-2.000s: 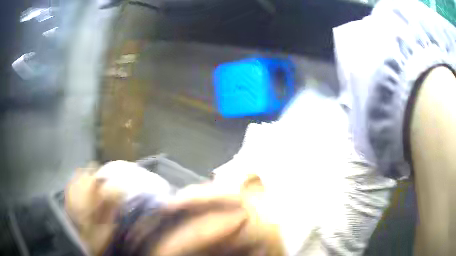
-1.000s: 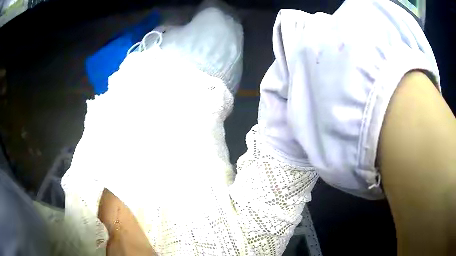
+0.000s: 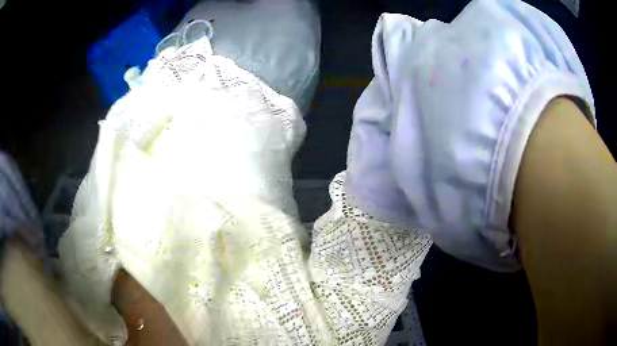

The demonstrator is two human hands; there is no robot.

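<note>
My cream lace top [image 3: 196, 169] fills the middle of the view, very bright, with a drawstring loop at its upper end. A pale lavender sleeve cover [image 3: 433, 128] is on my right arm, and bare skin of the arm runs from its elastic edge to the lower right. My right hand is not in view. At the lower left edge, part of my left arm shows blurred, with a lavender sleeve [image 3: 17, 203]; no left hand can be made out. No tool or work piece is visible.
A blue stool or bin [image 3: 125, 51] stands at the upper left, beside pale grey cloth [image 3: 277, 47] over the legs. Dark floor with a faint yellow line [image 3: 338, 82] lies beyond. Grey frame-like edges show low behind the top.
The view has turned down onto the body. The blue object has moved from the middle to the upper left. The blurred skin and dark shape at the bottom are gone. The left arm now shows lower left.
</note>
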